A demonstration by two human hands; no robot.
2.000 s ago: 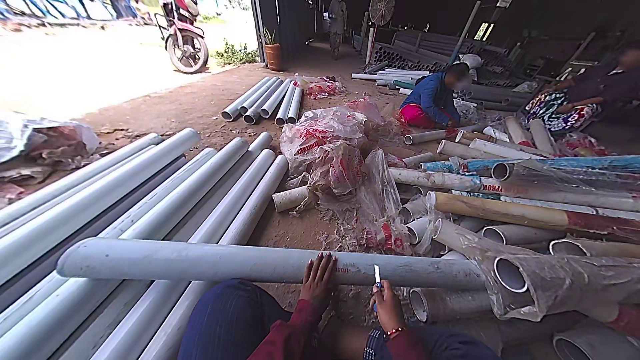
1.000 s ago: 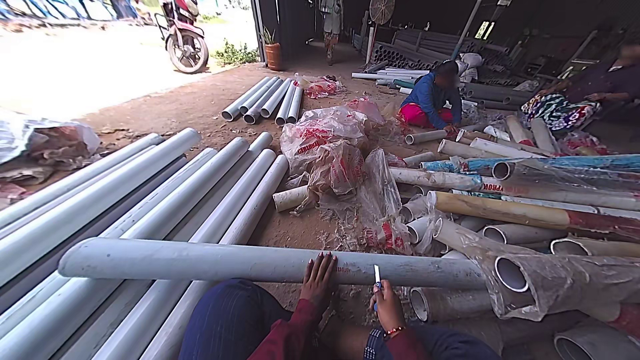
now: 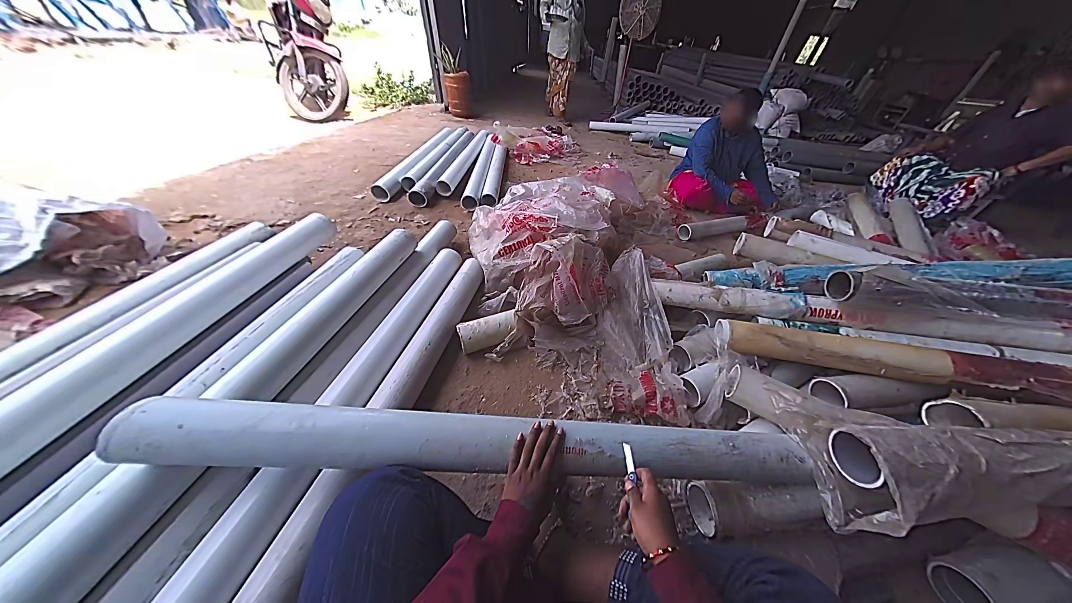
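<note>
A long grey plastic pipe point(image 3: 352, 437) lies crosswise in front of me, its left part over other pipes and its right end by the plastic-wrapped pipes. My left hand point(image 3: 534, 465) rests flat on it near the middle, fingers spread, beside faint red printing. My right hand point(image 3: 649, 511) grips a utility knife point(image 3: 630, 469) with a pale blade pointing up. The blade is at the pipe's near side, right of the printing; whether it touches cannot be told. A beaded bracelet is on my right wrist.
Several pale pipes point(image 3: 276, 343) lie side by side at left. Crumpled clear plastic wrap point(image 3: 544, 234) is heaped ahead. Mixed pipes point(image 3: 837, 347) crowd the right, some under plastic film point(image 3: 946, 469). Two people point(image 3: 720, 159) sit further back at right, and another person point(image 3: 563, 59) stands at the doorway.
The knife blade, nearly upright before, now leans a little to the left. My left hand stays on the pipe. The standing person in the background has shifted.
</note>
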